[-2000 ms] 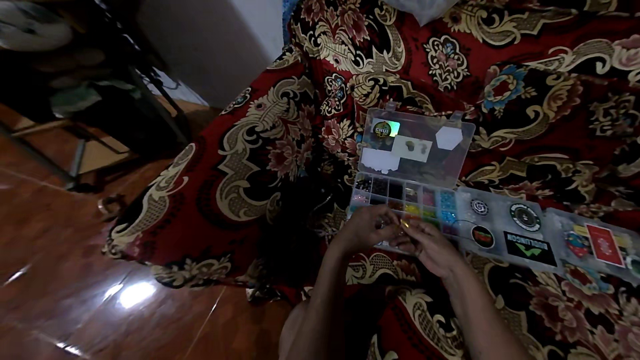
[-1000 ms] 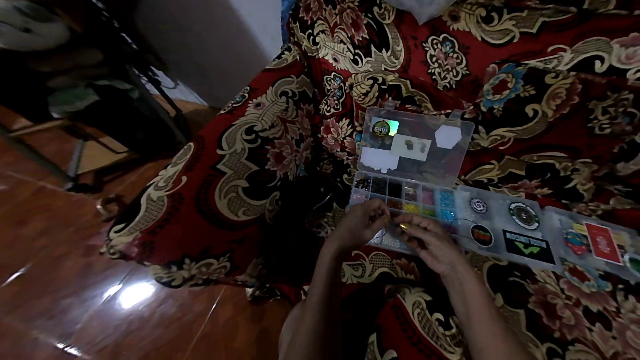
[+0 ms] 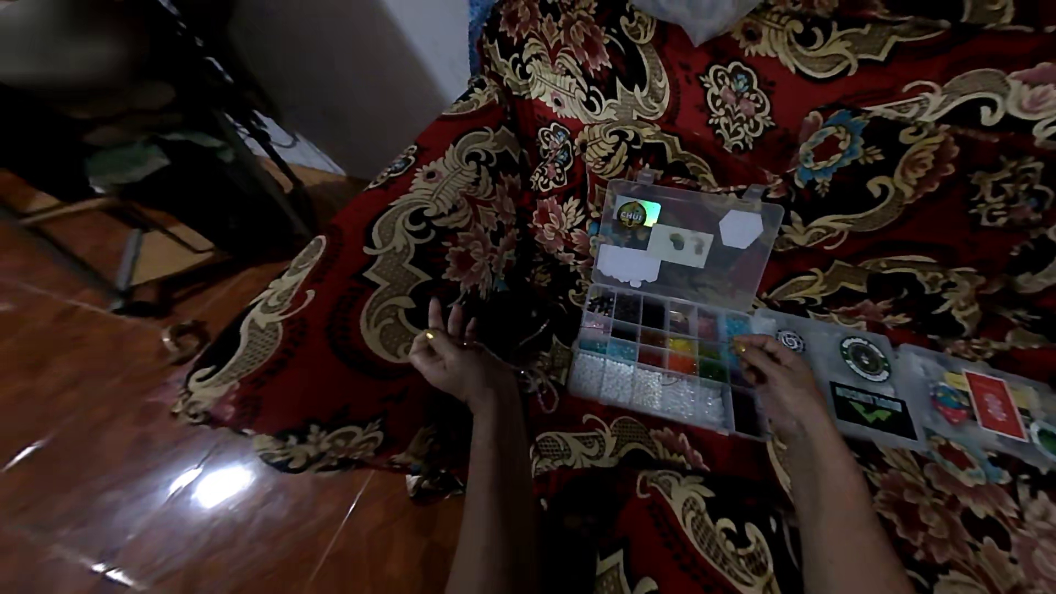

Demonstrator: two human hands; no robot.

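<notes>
My left hand [image 3: 445, 359] is over the patterned cloth, left of the bead box, with thumb and index finger together and other fingers raised. A thin beaded strand [image 3: 540, 392] trails beside its wrist; part of it is too dark to follow, and I cannot tell what the fingertips hold. My right hand [image 3: 780, 375] is at the right side of the open clear plastic bead box [image 3: 652, 406], its fingertips by the turquoise beads [image 3: 737, 324]. Whether a bead is between them is not visible. White, red, yellow, green and dark beads fill other compartments.
The box's clear lid [image 3: 726, 276] stands raised behind it, bearing stickers. Closed plastic cases [image 3: 825, 388] with stickers lie to the right, one bearing a red card [image 3: 994, 404]. A metal-framed rack [image 3: 124, 264] stands at left on the tiled floor [image 3: 272, 528]. A plastic bag [image 3: 701, 16] is at the top.
My hands were close together over the front of the box. They have moved apart: the left hand to the left over the cloth, the right hand to the right side of the box.
</notes>
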